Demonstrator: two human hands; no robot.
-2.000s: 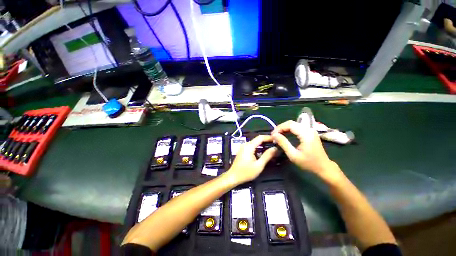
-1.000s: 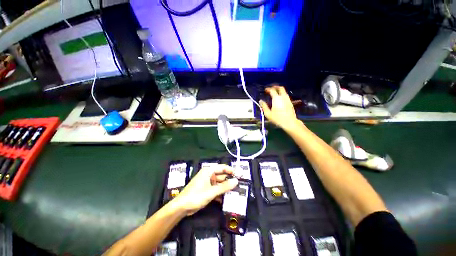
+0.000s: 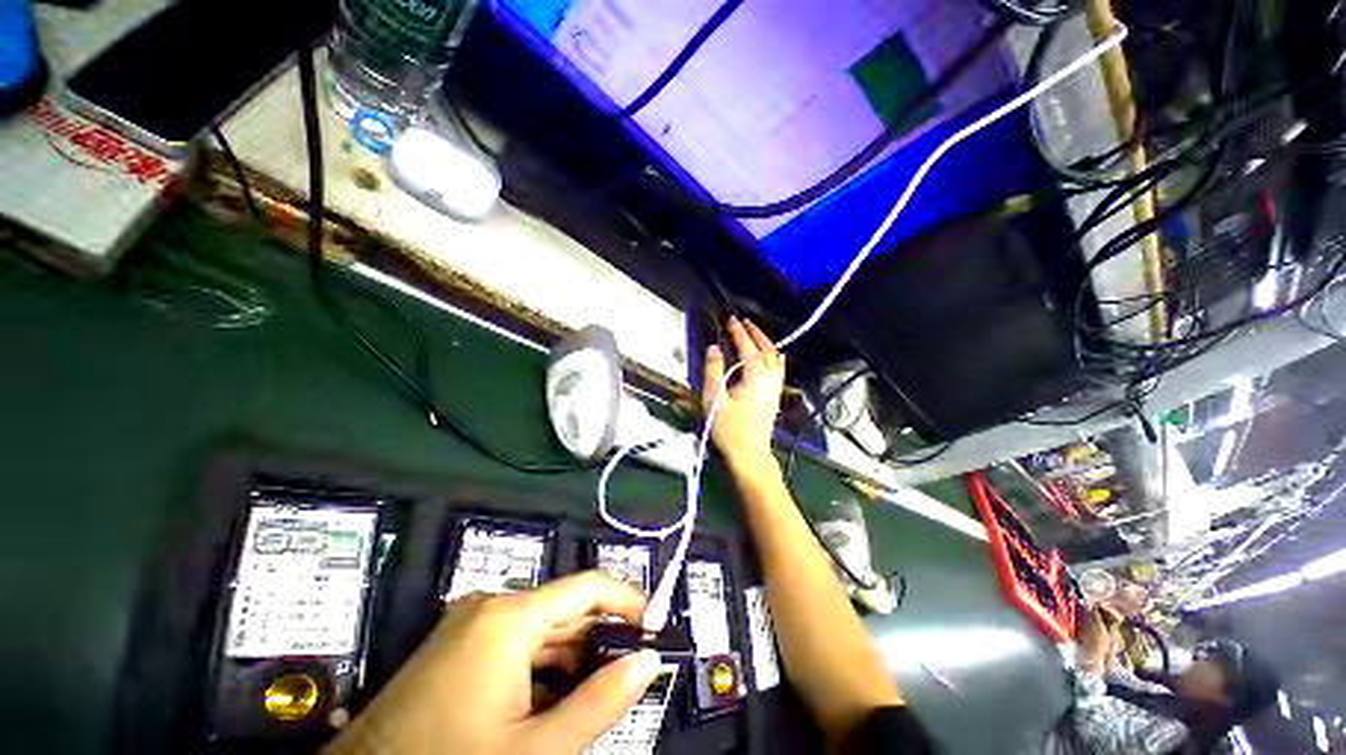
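My left hand [image 3: 517, 671] holds a black device [image 3: 638, 715] by its end between thumb and fingers. The white cable [image 3: 682, 546] meets that end; its white label shows below my thumb. My right hand [image 3: 750, 401] reaches to the dark area below the monitor, fingers spread. What lies under its fingers is too dark to tell. The black tray [image 3: 421, 549] holds black devices with white labels, one large at the left [image 3: 303, 590] with a gold round spot.
The monitor [image 3: 797, 118] stands behind. Handheld scanners lie on the bench, one beside the cable loop [image 3: 585, 395] and one further right [image 3: 853, 558]. A clear bottle [image 3: 396, 52] and a phone-like black slab [image 3: 185, 67] are upper left. A red tray [image 3: 1022, 564] and a person [image 3: 1181, 701] are right.
The view has tilted and moved closer. Both hands were together at the cable two seconds ago; then they parted, my right hand reaching to the monitor base. My left hand still holds the device.
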